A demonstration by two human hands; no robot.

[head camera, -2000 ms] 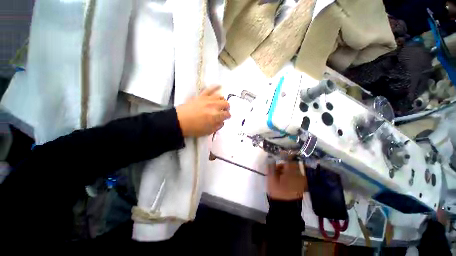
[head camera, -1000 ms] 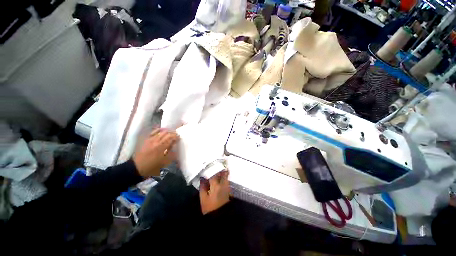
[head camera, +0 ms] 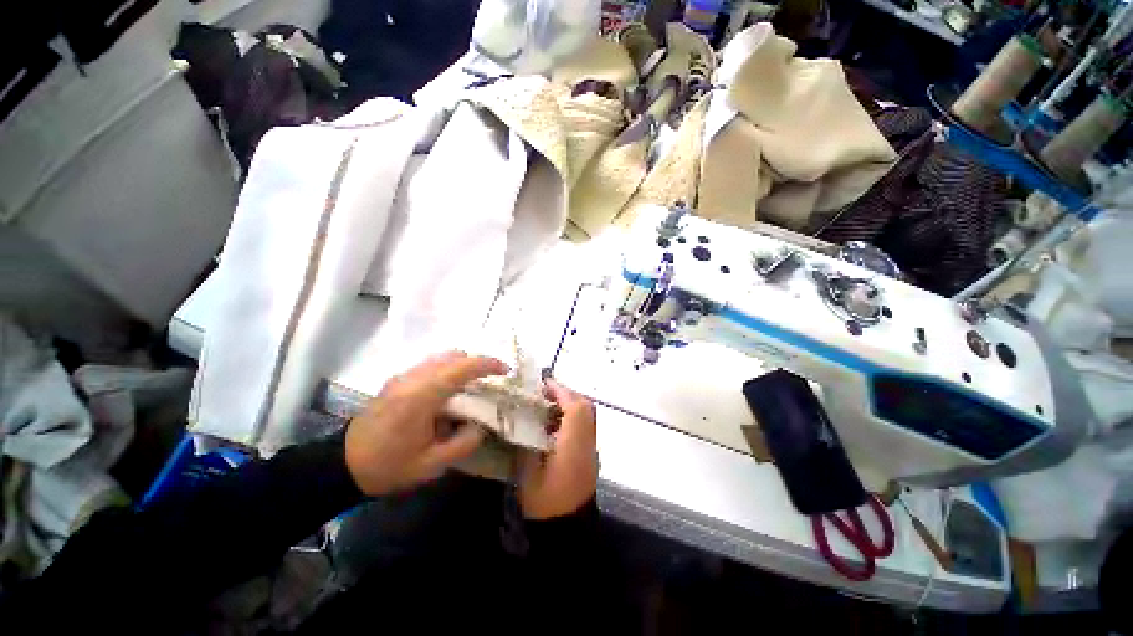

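Observation:
My left hand [head camera: 416,425] and my right hand [head camera: 562,452] hold a small fleece part [head camera: 507,410] between them at the table's front edge, left of the sewing machine [head camera: 832,326]. Its beige fleecy edge shows between the fingers; its underside is hidden. The large fleece garment body [head camera: 280,280] lies on the left of the table, smooth white side up, with a beige seam line. The presser foot and needle area [head camera: 646,326] has no fabric under it.
A mobile phone [head camera: 801,440] lies on the table before the machine, beside red scissor handles [head camera: 854,537]. Cut fleece parts [head camera: 783,131] are heaped behind the machine. Thread cones [head camera: 998,82] stand at the back right. A blue crate [head camera: 199,477] is below the table's left side.
The hands have left the needle area, moved to the table's front edge and come together. The small part, first spread white, is now gathered between them. The view has shifted.

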